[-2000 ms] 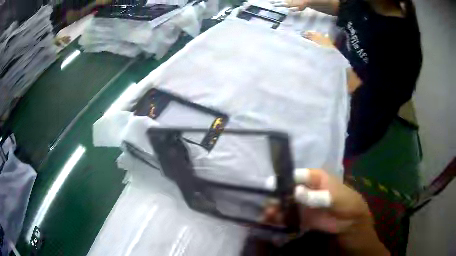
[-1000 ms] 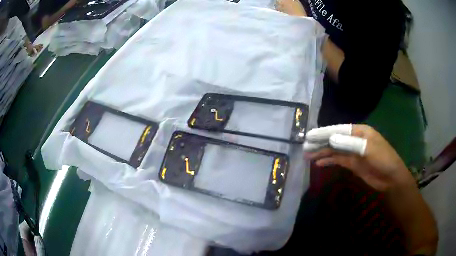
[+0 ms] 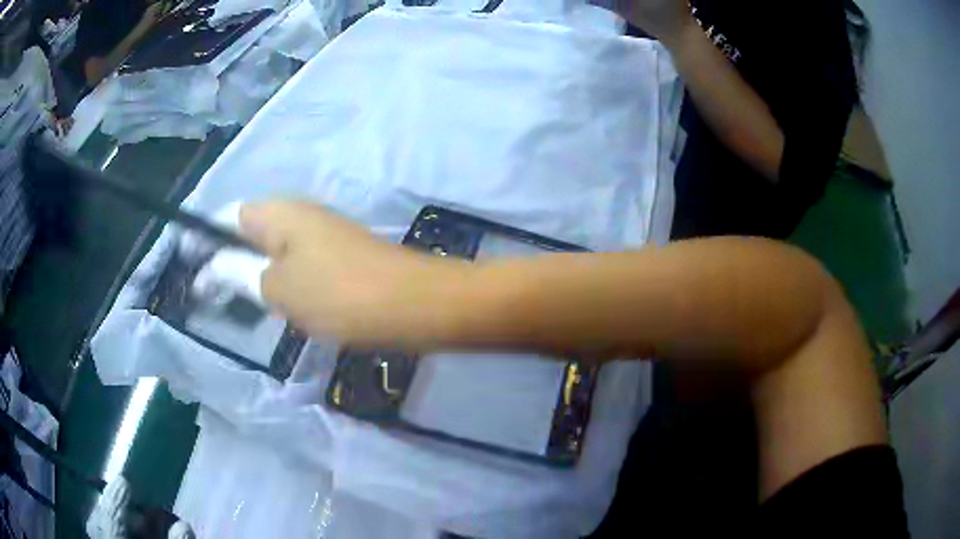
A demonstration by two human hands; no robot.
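Observation:
Three black phone middle frames lie on the white liner: one at the left (image 3: 276,358), partly behind my right hand, one at the front (image 3: 568,411) and one behind it (image 3: 426,226), both partly covered by my right forearm. My right hand (image 3: 305,268), with white finger cots, reaches across to the left, above the left frame. Its fingers are closed on a blurred dark frame (image 3: 137,195) that extends to the left. My left hand (image 3: 111,511), in finger cots, is at the bottom left, cut off and blurred, closed on another dark frame (image 3: 47,453) that is mostly out of view.
The white liner (image 3: 463,105) covers the stack on the green mat (image 3: 105,284). A liner-wrapped stack with a black tray (image 3: 195,42) stands at the far left. A person in a dark shirt (image 3: 779,63) is at the upper right, and another person's arm shows at the upper left.
My right hand has swung from the right edge of the liner across to the left and now holds a dark frame. My left hand has come further into view at bottom left.

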